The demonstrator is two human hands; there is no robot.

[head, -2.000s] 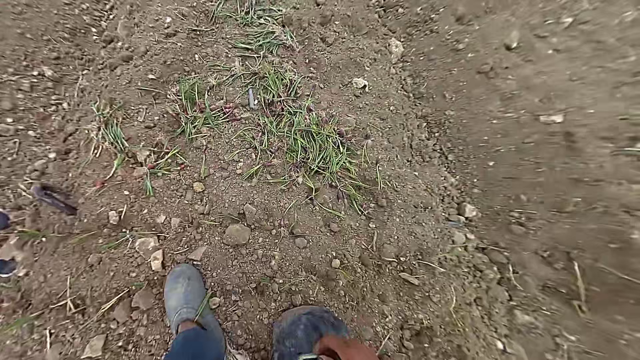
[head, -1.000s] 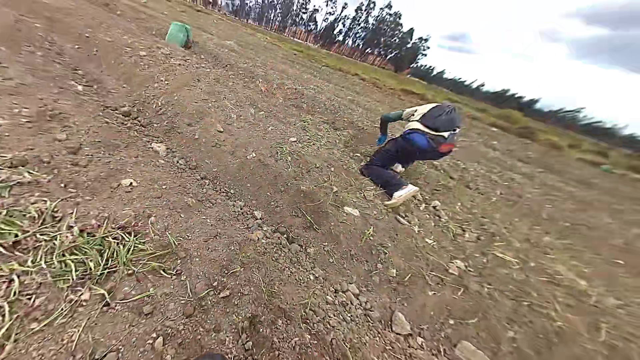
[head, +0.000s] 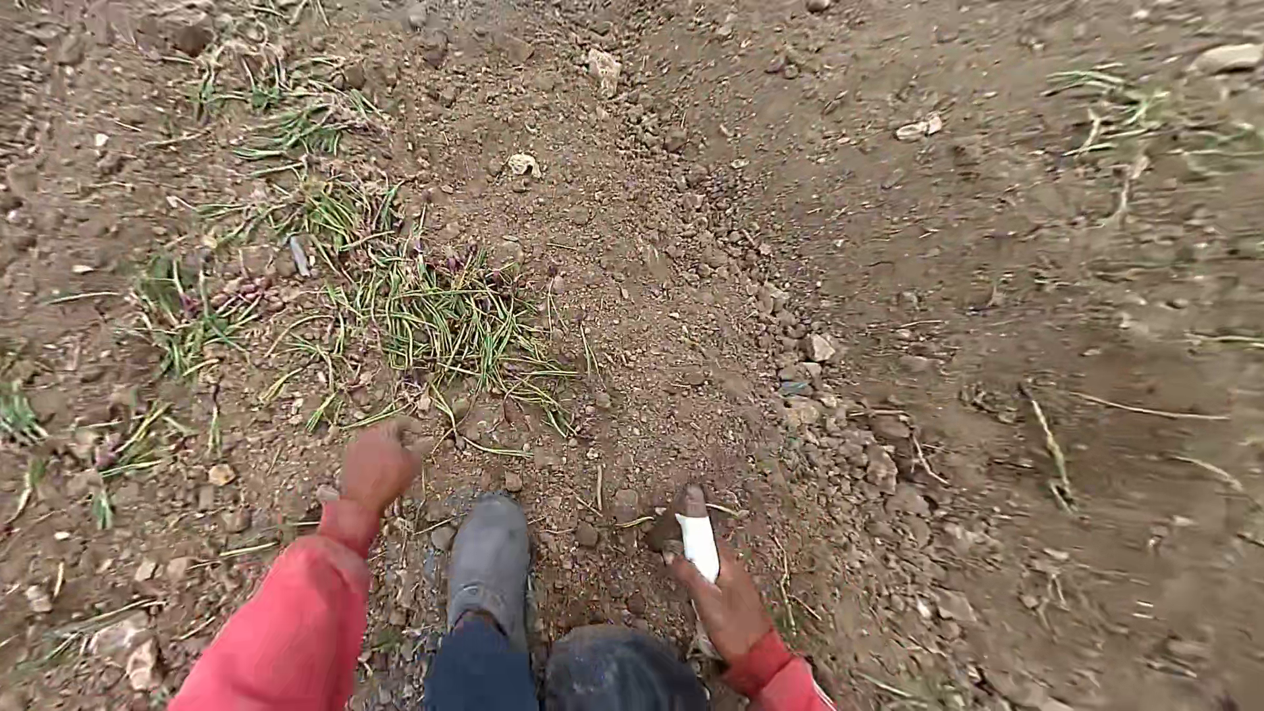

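Note:
My left hand (head: 380,466), in a red sleeve, is over the soil just below a heap of green-stemmed plants with purplish bulbs (head: 454,316). Its fingers look curled, and blur hides whether anything is in them. At the lower right, my right hand (head: 729,602) has a white wrapping (head: 699,545) around one finger. Something dark brown (head: 665,533) shows beside that finger; whether it is held or is part of the hand is unclear. A smaller bunch of the plants (head: 188,316) lies left of the heap, near a small grey object (head: 299,257).
Between my arms are a grey boot (head: 491,563) and a dark, rounded knee or boot top (head: 624,671). Stones (head: 818,348) line a strip of clods to the right. More green stems (head: 296,128) lie at the upper left, and others (head: 1116,109) at the upper right.
The view has swung from the wider field, where a bent-over person showed, back down to the ground. Both of my hands are now in sight.

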